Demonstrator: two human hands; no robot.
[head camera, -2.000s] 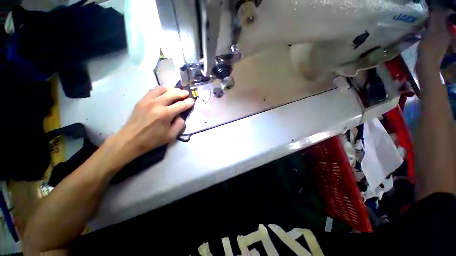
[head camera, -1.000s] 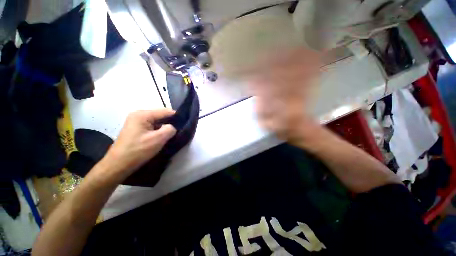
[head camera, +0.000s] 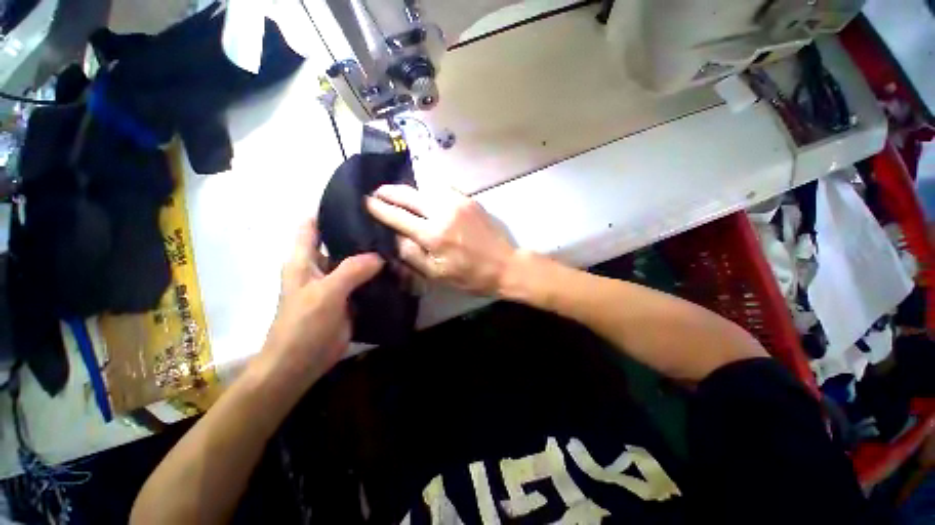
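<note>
A black garment piece lies curved on the white machine table, its upper end at the presser foot, which shows a yellow spot. My left hand grips the cloth's lower left side, thumb on top. My right hand lies on the cloth's right side, fingers on its surface; its fingertips are partly hidden against the cloth. The tension dial is above the foot. The needle is too small to make out.
Stacked black pieces with blue strips lie at the left, beside yellow printed tape. The pale machine body is at upper right. A tray holds small dark tools at the table's right end. A red basket with scraps stands below right.
My right hand has come from the far right across the table onto the cloth. My left hand has moved from beside the foot down the cloth, which now lies more spread out.
</note>
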